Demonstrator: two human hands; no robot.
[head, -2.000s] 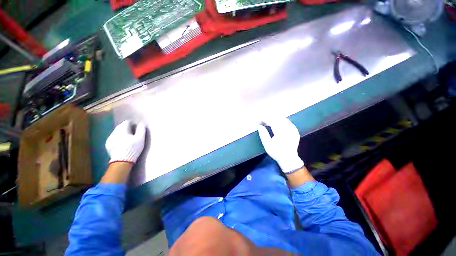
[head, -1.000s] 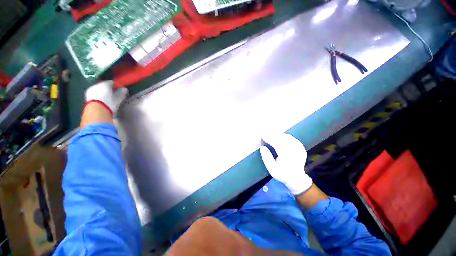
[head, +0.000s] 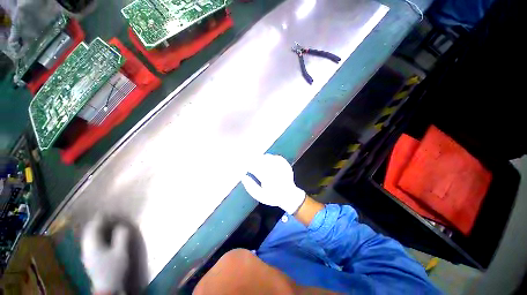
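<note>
The long shiny metal bench plate [head: 190, 121] lies across the green-topped bench. My left hand [head: 107, 253], in a white glove, is over the plate's near left end. It is blurred, so I cannot tell whether it touches the plate. My right hand [head: 270, 180], in a white glove, rests at the plate's front edge, thumb apart from the fingers and nothing seen in it. Diagonal cutters [head: 307, 57] with dark handles lie spread on the plate, beyond my right hand.
Green circuit boards [head: 72, 86] sit on red pads [head: 147, 86] behind the plate. A component-side board in a black carrier [head: 36, 190] is at the left, above a cardboard box [head: 36, 268]. A black bin [head: 375, 187] at the right holds red sheets [head: 445, 176].
The view has turned to the right. My left hand has come back from beside the rear board to the plate's near left end. My right hand stays at the front edge.
</note>
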